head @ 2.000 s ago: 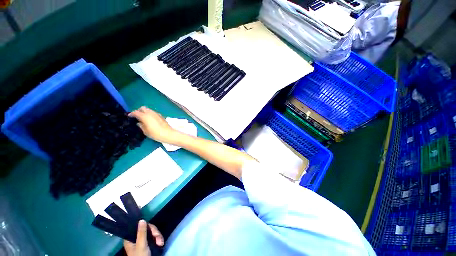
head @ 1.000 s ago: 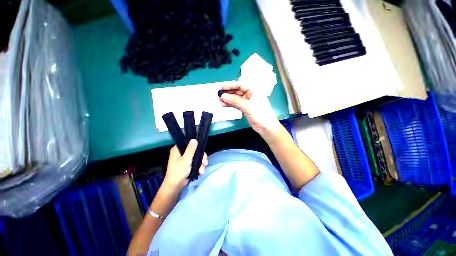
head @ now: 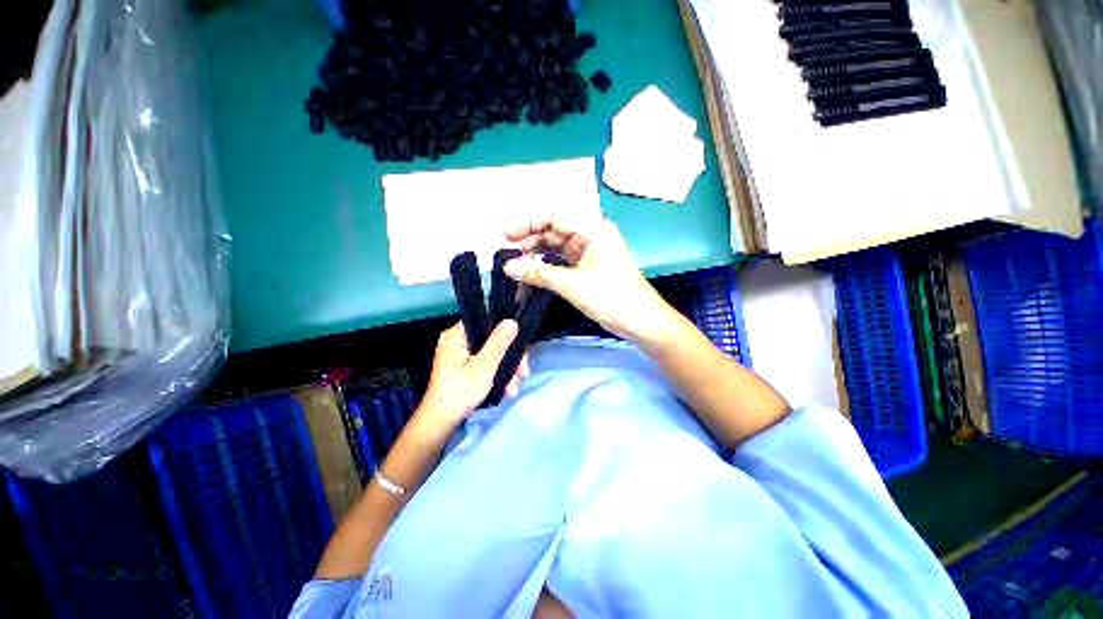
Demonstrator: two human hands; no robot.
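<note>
My left hand [head: 466, 372] holds three black tubes [head: 471, 296], fanned with their upper ends apart. My right hand [head: 583, 268] is at the upper ends of the middle and right tubes, thumb and fingers pinched there. Whether a small part is between its fingertips is hidden. A heap of small black end parts [head: 448, 73] lies beyond the white work sheet [head: 484, 206], which is just past the tubes.
A small white paper pad [head: 654, 151] lies right of the sheet. Black tubes [head: 865, 61] lie in a row on the right-hand white stack [head: 871, 194]. A bagged stack [head: 133, 230] stands at left. Blue crates [head: 242, 496] are below the bench edge.
My right hand has come from the heap, carrying a small black part, over the work sheet to the tube ends. My left hand still holds the three tubes. The view has swung right and down.
</note>
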